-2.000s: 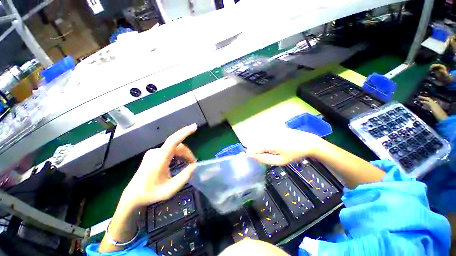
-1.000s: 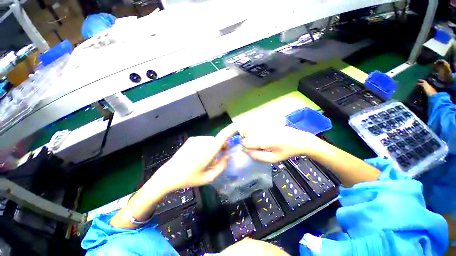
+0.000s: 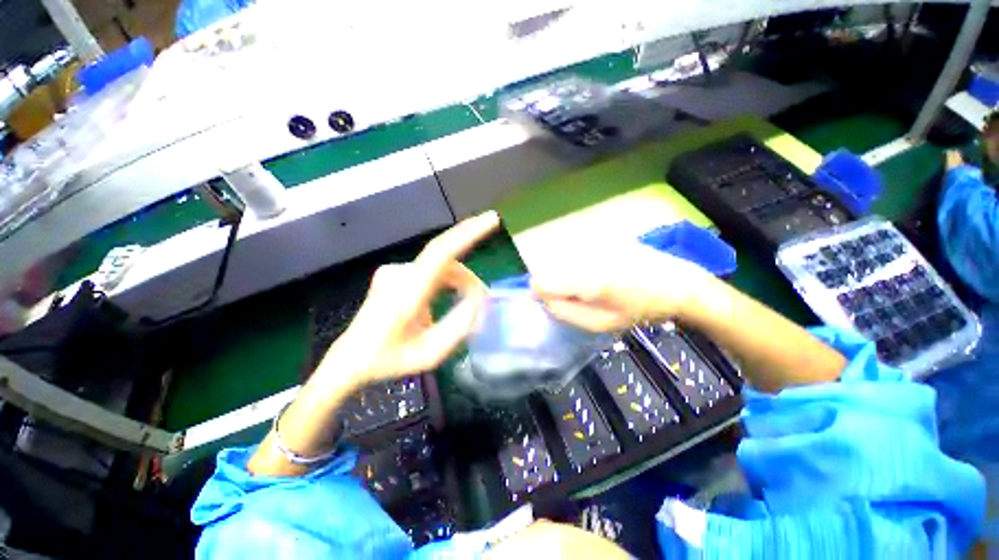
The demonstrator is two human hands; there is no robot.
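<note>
A clear plastic bag (image 3: 517, 348), blurred, hangs above the dark trays. My right hand (image 3: 613, 287) pinches its upper right edge. My left hand (image 3: 400, 323) is at the bag's left edge, index finger raised and thumb and another finger curled close to the plastic; whether they grip it is unclear. Dark flat housings (image 3: 578, 421) with small gold and orange spots lie in a row in the black foam tray below, partly hidden by the bag. More dark housings (image 3: 383, 403) lie under my left forearm. A thin pale stick (image 3: 657, 352) shows below my right hand.
A blue bin (image 3: 696, 247) stands behind my right hand, another (image 3: 848, 181) farther right. A blister tray (image 3: 882, 293) of small dark parts lies at right, beside a black foam tray (image 3: 756, 188). A white shelf (image 3: 427, 66) crosses above. Another person's blue sleeve (image 3: 971, 232) is at far right.
My hands came close together at the bag, then my left fingers spread again, index raised. The bag has stayed in my right hand and now hangs slightly higher in view.
</note>
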